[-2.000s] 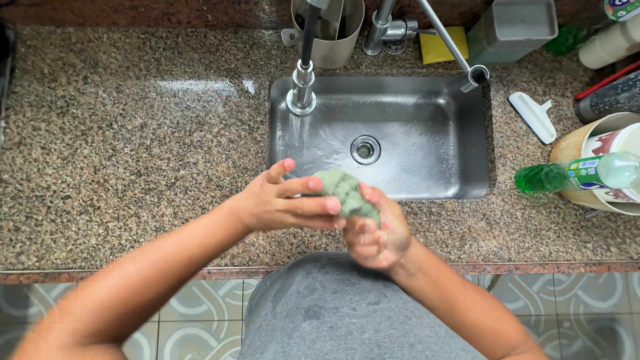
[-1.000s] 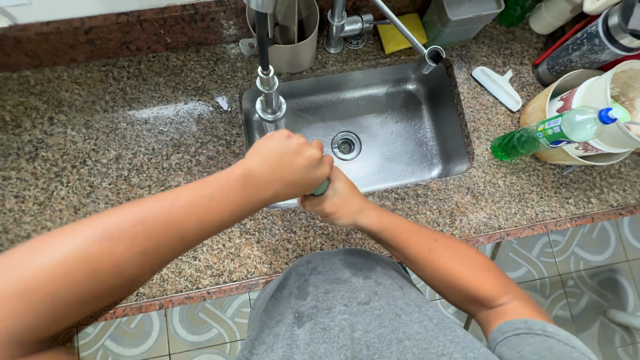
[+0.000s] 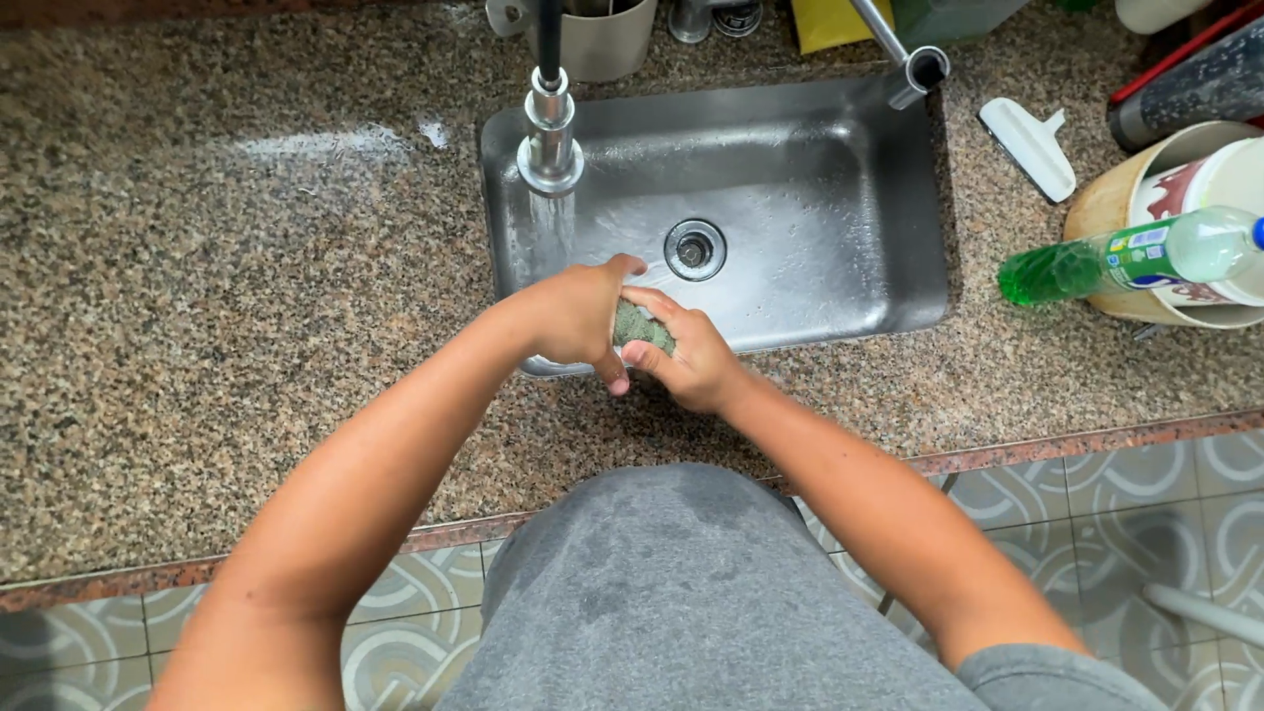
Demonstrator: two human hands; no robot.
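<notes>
A crumpled green cloth or sponge [image 3: 642,329] is bunched up at the near edge of the stainless steel sink [image 3: 790,197]. My right hand [image 3: 686,360] grips it from the right, thumb toward me. My left hand [image 3: 578,316] presses against its left side, palm turned to it and fingers apart, hiding part of it. Water runs from the faucet's spray head [image 3: 550,158] into the left part of the basin, beyond my left hand. The drain [image 3: 694,250] lies just past my hands.
On the right of the granite counter [image 3: 247,346] are a small white squeegee [image 3: 1029,148], a tilted green bottle [image 3: 1136,257] and a round container [image 3: 1096,207]. Behind the sink stand a beige holder [image 3: 607,44], a yellow sponge or cloth [image 3: 834,22] and a second spout [image 3: 918,74].
One second ago both hands were closed tightly around the green cloth or sponge; now the left hand has opened and more of the green thing shows between them.
</notes>
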